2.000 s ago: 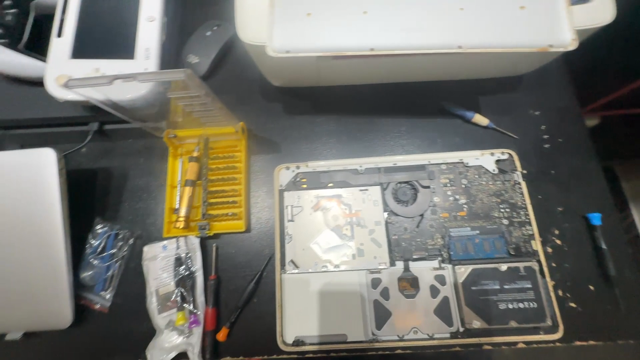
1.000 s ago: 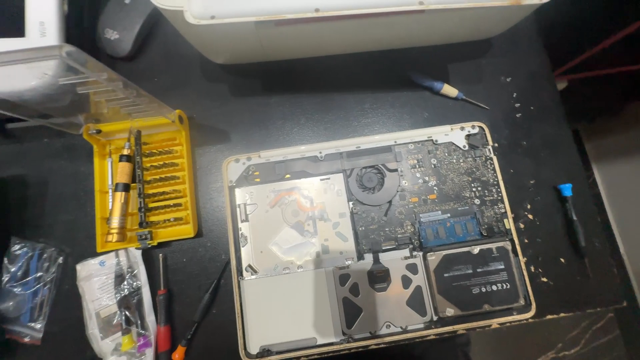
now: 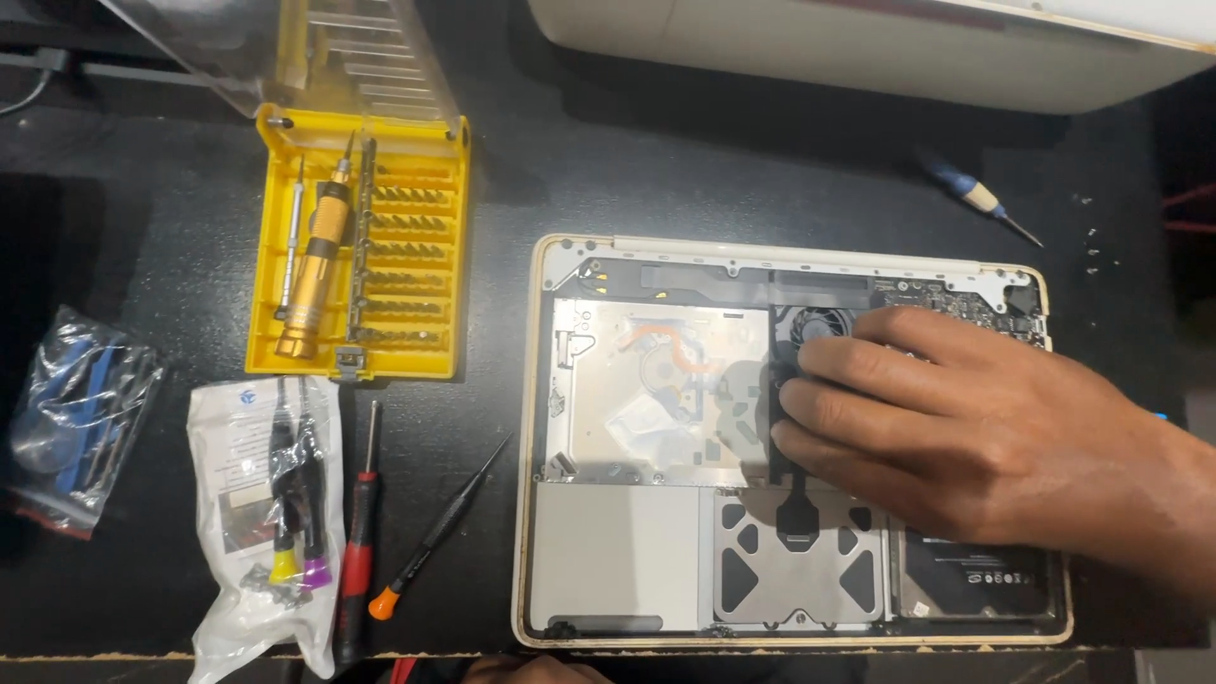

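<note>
An opened white laptop base lies on the black table with its inside parts showing. Over its right half is my right hand, palm down, fingertips by the cooling fan and the edge of the circuit board; whether it grips anything is hidden. Beneath the wrist shows part of a hard drive. The optical drive and the trackpad's metal frame are uncovered. At the bottom edge of the view, part of my left hand shows below the table edge, its fingers not visible.
A yellow precision bit set stands open at left, a gold screwdriver inside. Near it lie a plastic bag of blue tools, a white tool pouch, a red-black screwdriver and an orange-capped one. Behind are a blue-handled screwdriver and small screws.
My right hand has come in over the laptop's fan and circuit board; neither earlier frame shows it. Part of my left hand now shows at the bottom edge. The view has shifted.
</note>
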